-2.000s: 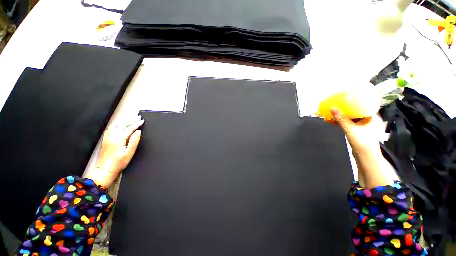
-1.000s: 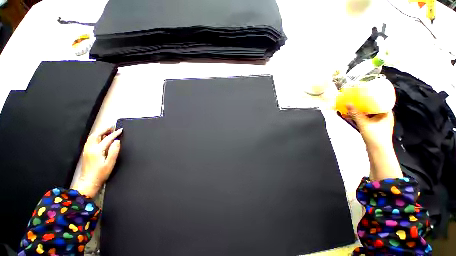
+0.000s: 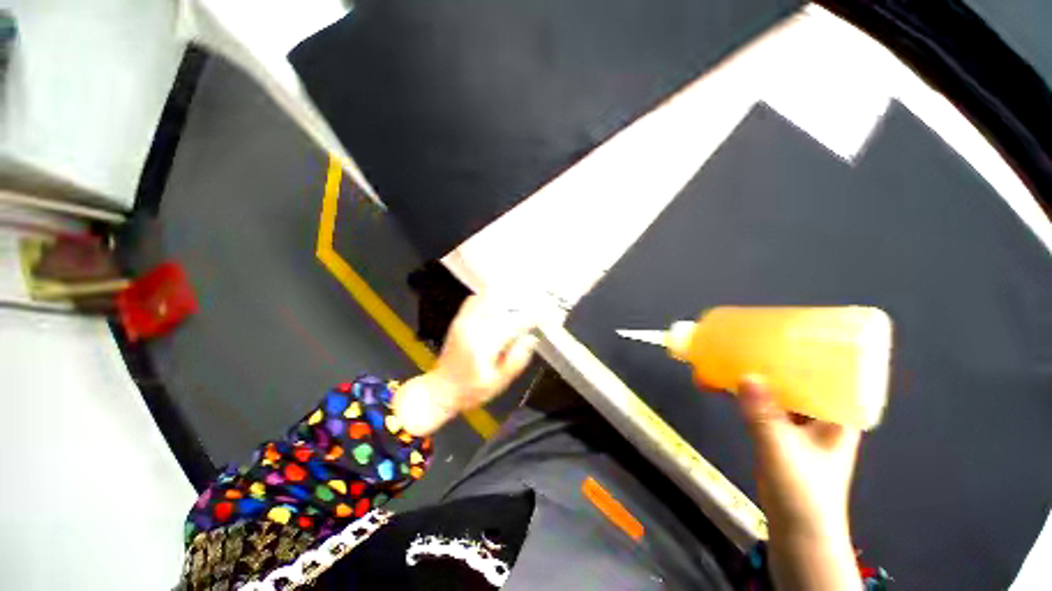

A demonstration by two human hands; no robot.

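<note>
A wide black cut panel (image 3: 831, 266) with a stepped corner lies on the white table, its near edge close to the pale board edge (image 3: 658, 433). My right hand (image 3: 808, 462) grips an orange-yellow glue bottle (image 3: 796, 352) over the panel; its thin pale nozzle points left and shows above the panel surface. My left hand (image 3: 473, 352) is at the table's near corner beside the panel's corner, fingers bent. Whether its fingers hold anything cannot be told; that area is washed out.
Another black panel (image 3: 508, 104) lies at the upper left and overhangs the table edge. Dark layered material (image 3: 969, 69) is at the upper right. Grey floor with a yellow line (image 3: 381, 309) and a red object (image 3: 158, 303) are at left. A grey apron is below.
The view has swung left and down, showing the floor and apron. My right hand has brought the bottle from the panel's right side to over it. My left hand is now at the near table corner.
</note>
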